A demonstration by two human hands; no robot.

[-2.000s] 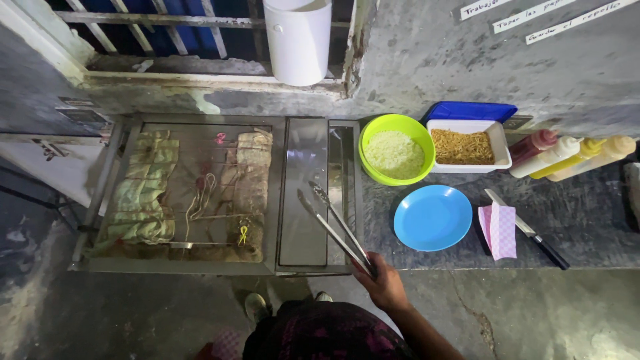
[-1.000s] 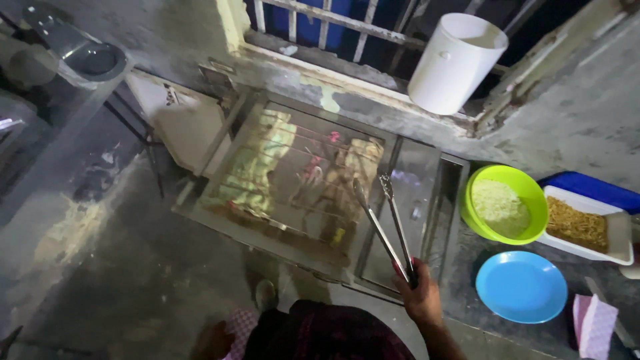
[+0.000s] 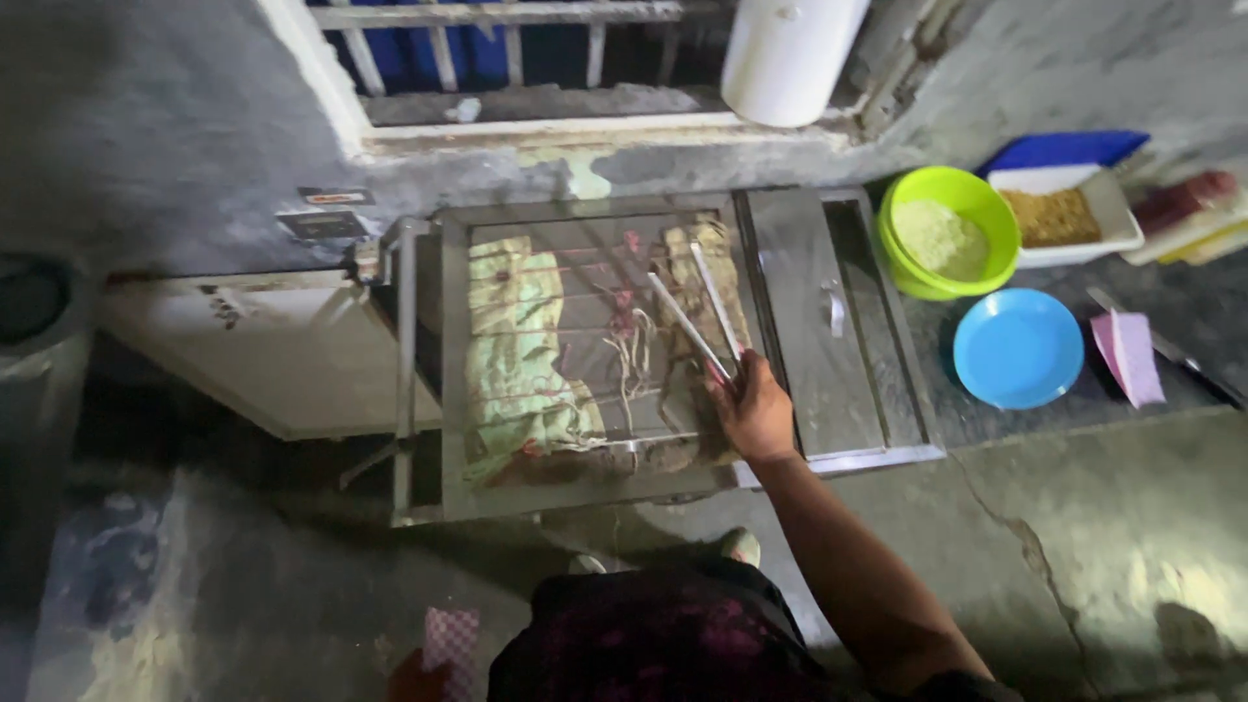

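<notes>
My right hand (image 3: pixel 756 409) grips a pair of metal tongs (image 3: pixel 694 336) by the handle end, its two arms apart over the right part of the metal-framed unit (image 3: pixel 585 497). Nothing shows between the tong tips. Under them lies a brown folded cloth or wrapping (image 3: pixel 717 258). Pale green crumpled wrapping (image 3: pixel 512 341) lies at the left of the unit, with whitish cords (image 3: pixel 632 361) between the two. Low in the view, my left hand (image 3: pixel 419 678), partly cut off, holds a pink-and-white checkered cloth or paper (image 3: pixel 450 643).
Right of the unit, a green bowl (image 3: pixel 902 263) holds shredded white food beside a white container (image 3: pixel 1121 219) of brown crumbly food. A blue plate (image 3: pixel 1019 348), a folded pink checkered napkin (image 3: pixel 1131 361), a knife (image 3: pixel 1194 366) and bottles (image 3: pixel 1185 210) are nearby. A white cylinder (image 3: pixel 795 58) hangs above by the barred window.
My right hand has carried the tongs left from the unit's right section to over the brown wrapping. My left hand with the checkered piece shows more clearly. The view has swung about.
</notes>
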